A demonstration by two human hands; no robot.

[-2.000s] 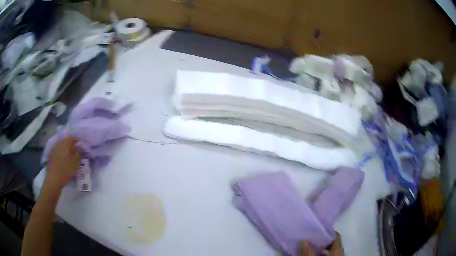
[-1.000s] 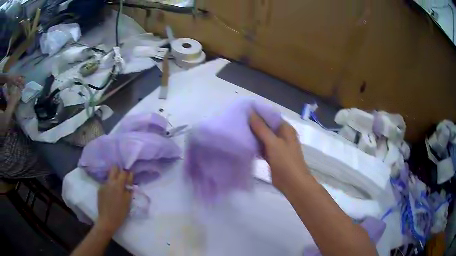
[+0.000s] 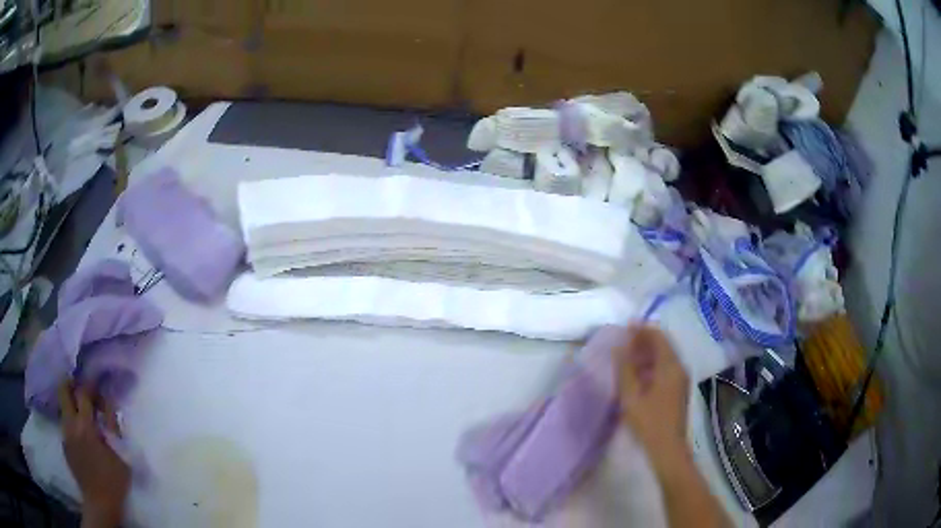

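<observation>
A folded lilac bundle (image 3: 557,438) lies at the lower right of the table. My right hand (image 3: 655,382) has its fingers closed on the bundle's upper right end. A loose lilac bundle (image 3: 103,320) is heaped at the left edge. My left hand (image 3: 93,443) is at its lower side, fingers on the cloth; the fingertips are partly hidden. A compact folded lilac bundle (image 3: 184,235) touches or nearly touches the left end of the thick white strip stack (image 3: 433,211). A thinner white strip pile (image 3: 413,304) lies just below the stack.
An iron (image 3: 758,433) rests at the right edge, beside a yellow-orange cord bundle (image 3: 841,366). Blue-and-white striped ties (image 3: 743,294) tangle above it. White rolled pieces (image 3: 568,139) lie at the back right. Tape rolls (image 3: 153,111) stand back left. A brown board (image 3: 413,52) runs behind.
The lilac bundle my right hand carried now lies beside the white stack's left end. My right hand has moved right to the other folded bundle. My left hand stays at the loose heap.
</observation>
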